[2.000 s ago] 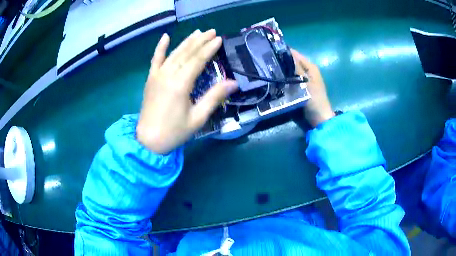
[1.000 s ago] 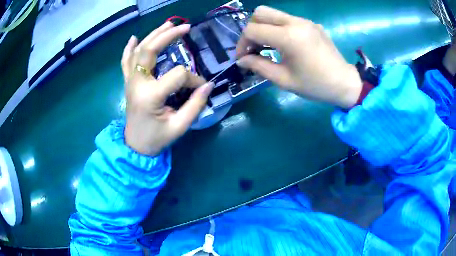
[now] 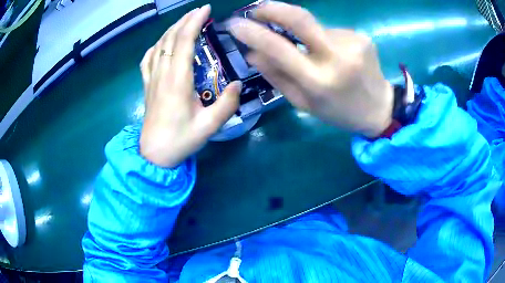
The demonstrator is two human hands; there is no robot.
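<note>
The open device unit (image 3: 252, 105) lies on its white round base (image 3: 237, 130) at the upper middle. Its blue circuit board (image 3: 207, 67) shows beside my left thumb, with a small orange ring (image 3: 207, 95) at the corner. The black inner module (image 3: 237, 62) is partly hidden. My left hand (image 3: 180, 99) rests along the unit's left side, fingers and thumb spread around the board. My right hand (image 3: 326, 72) is over the unit's right part, blurred, with its fingertips over the module; whether it holds anything cannot be seen.
Green glossy belt (image 3: 310, 160) under the unit. A white disc (image 3: 10, 204) stands at the far left edge. A white board (image 3: 77, 33) with a black strip is at the upper left. Another person's blue sleeve (image 3: 490, 110) shows at the right edge.
My left thumb and fingers have spread from their pinch, showing more of the board. My right hand has moved slightly left over the module. The thin strand between the hands is no longer seen.
</note>
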